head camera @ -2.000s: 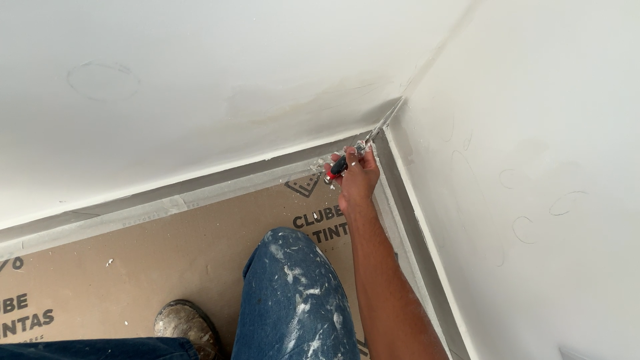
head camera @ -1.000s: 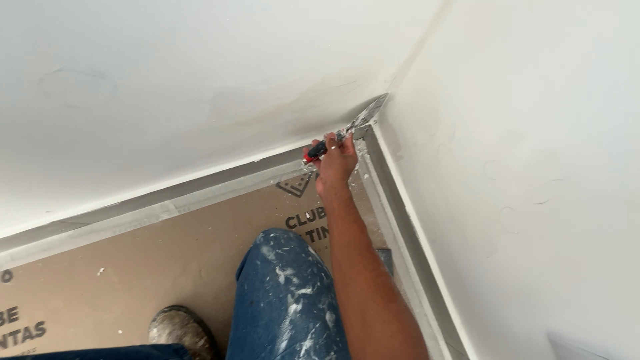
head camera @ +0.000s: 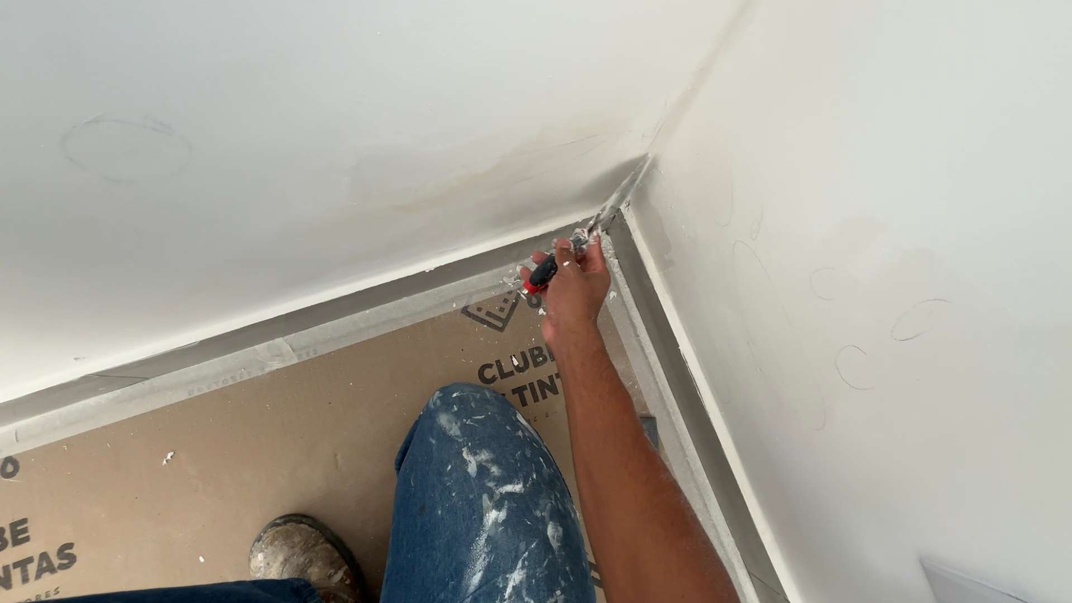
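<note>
My right hand [head camera: 576,280] is closed around the black and red handle of a putty knife [head camera: 544,272]. White compound clings to the tool near my fingers, and its metal blade reaches up into the corner where two white walls meet, just above the baseboard. Damp-looking grey patches mark the left wall [head camera: 469,180] beside that corner. The grey baseboard [head camera: 335,322] runs along the foot of both walls, with whitish masking tape [head camera: 276,353] beside it on the floor covering. My left hand is out of view.
Brown printed protective paper [head camera: 209,469] with white crumbs covers the floor. My paint-spattered jeans knee [head camera: 494,494] and a stained shoe [head camera: 306,557] are below. Pencil loops mark the right wall [head camera: 837,335]. A grey flat thing [head camera: 971,582] shows at the lower right edge.
My right hand, still around the putty knife, has shifted slightly between frames near the corner. The blade stays by the corner throughout.
</note>
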